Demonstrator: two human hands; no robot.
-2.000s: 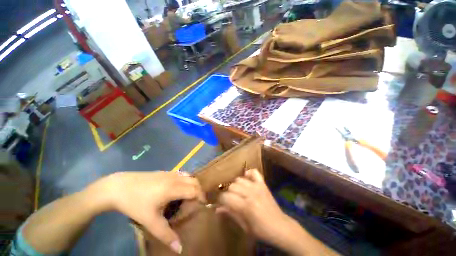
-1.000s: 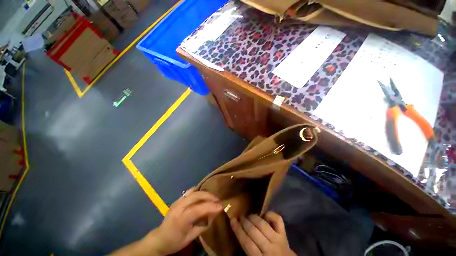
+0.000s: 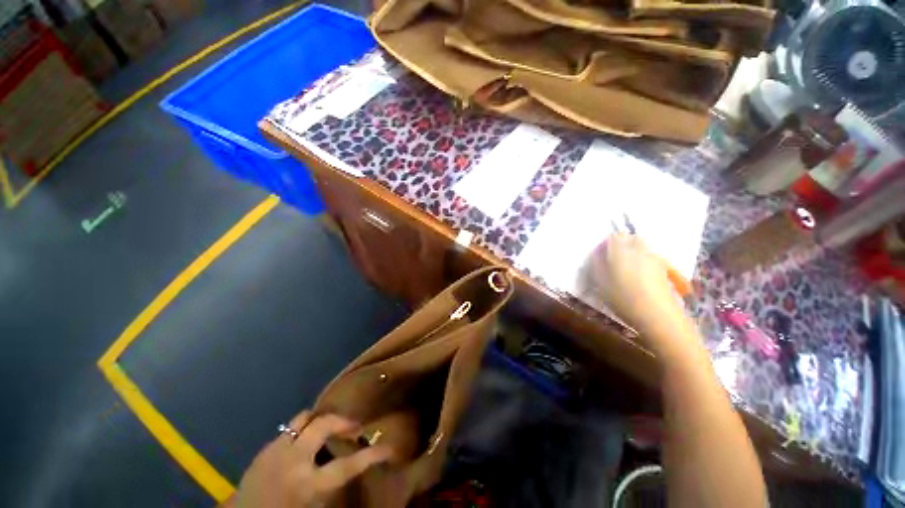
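A brown open-topped handbag [image 3: 407,362] lies tilted on the lap, its mouth open, with a metal ring at its top corner and small gold fittings along and inside the mouth. My left hand [image 3: 313,461], with a ring on one finger, holds the near left edge of the bag; a gold fitting shows beside its fingertips. My right hand [image 3: 630,273] is over the white paper on the desk, on the orange-handled pliers [image 3: 679,283]. It covers most of them; only a dark tip and part of a handle show.
A stack of brown bags [image 3: 595,69] lies at the desk's back. A blue crate [image 3: 268,84] stands left of the desk. A fan [image 3: 859,63], a brown cylinder [image 3: 764,238] and a pink tool [image 3: 749,329] are on the right. A round bin rim [image 3: 635,476] shows below.
My right hand has left the bag and moved right to the pliers on the desk. My left hand remains at the bag. The view has shifted, showing more of the desk's right side.
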